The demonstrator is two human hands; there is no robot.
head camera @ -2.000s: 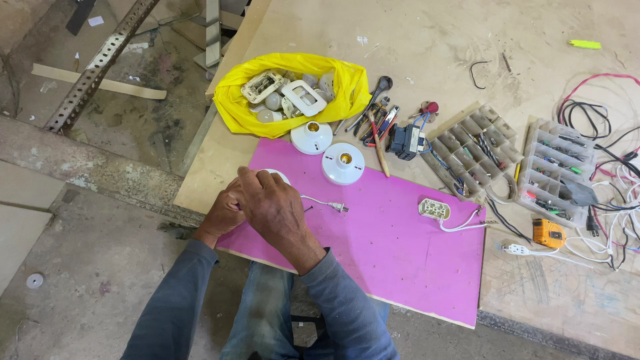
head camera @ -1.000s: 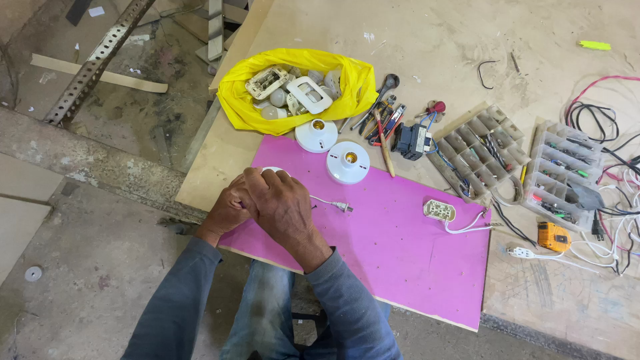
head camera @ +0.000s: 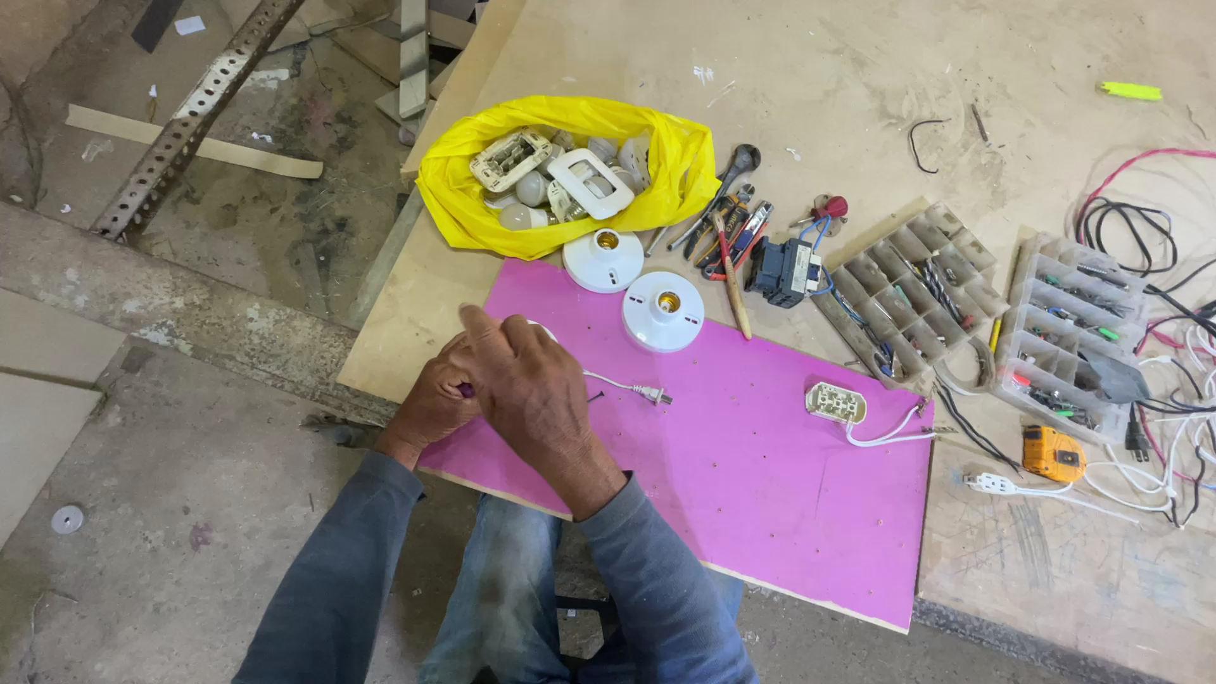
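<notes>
Over the left end of the pink board [head camera: 760, 456], my left hand [head camera: 437, 394] is closed around a small dark purple object [head camera: 465, 389], mostly hidden, perhaps a tool handle. My right hand [head camera: 537, 394] is beside it with the index finger raised; whether it grips anything is hidden. A white round edge shows just behind my right hand. From there a white cord runs to a plug [head camera: 654, 393], with a screw [head camera: 596, 396] nearby. Two white porcelain-look lamp holders [head camera: 663, 328] lie at the board's back edge. An outlet body [head camera: 836, 403] with white wires lies at the right.
Behind the board are a yellow bag [head camera: 456, 223] of bulbs and fittings, pliers and other hand tools [head camera: 731, 233], and a contactor-like block [head camera: 784, 273]. Compartment boxes [head camera: 917, 294], an orange tape measure [head camera: 1053, 453] and tangled cables are at the right.
My right hand's index finger has lifted and the two hands have parted slightly, showing the purple object in my left hand. The lamp holders and outlet body have not moved on the board.
</notes>
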